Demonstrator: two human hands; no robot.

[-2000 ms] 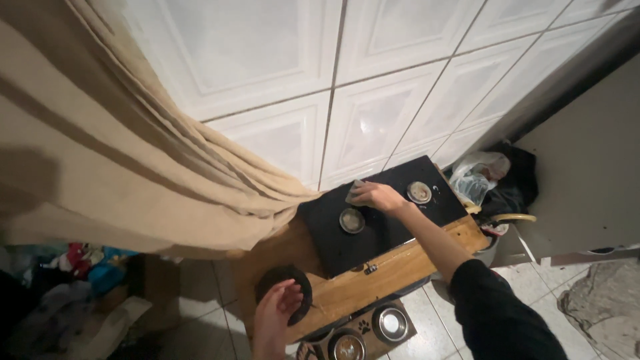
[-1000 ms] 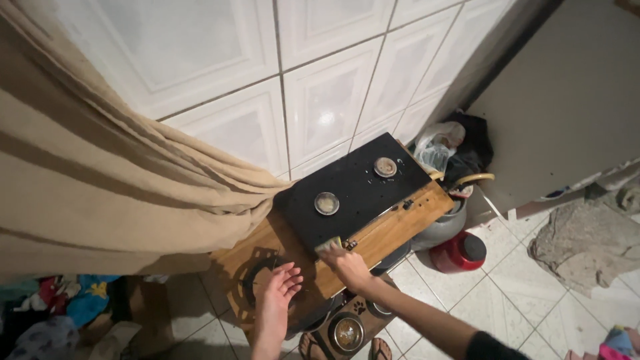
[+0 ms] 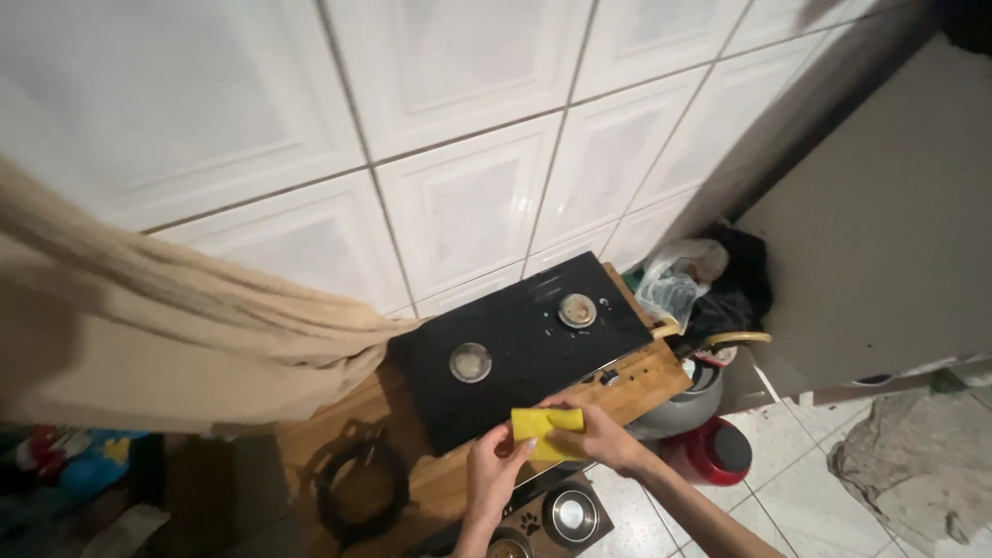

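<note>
My left hand [image 3: 496, 465] and my right hand [image 3: 601, 438] together hold a yellow sponge or folded cloth [image 3: 542, 432] above the front edge of a black two-burner cooktop [image 3: 527, 372]. The left burner [image 3: 470, 363] is pale, and the right burner [image 3: 577, 311] looks stained, with small wet spots or bits around it. The cooktop rests on a wooden counter [image 3: 651, 376]. A control knob [image 3: 610, 377] shows at its front edge. On the wood to the left of my left hand lies a black ring-shaped pan support [image 3: 362, 488].
A beige curtain [image 3: 194, 333] hangs at the left against the tiled wall [image 3: 465, 201]. Plastic bags [image 3: 682, 279], a grey pot [image 3: 682, 411] and a red container [image 3: 717, 453] stand at right. Below are metal pet bowls [image 3: 573, 514]; a cloth [image 3: 914, 465] lies on the floor.
My right hand has gone from the cooktop's back edge to its front edge, then to my left hand. The left hand, apart and holding nothing before, now grips the yellow piece too.
</note>
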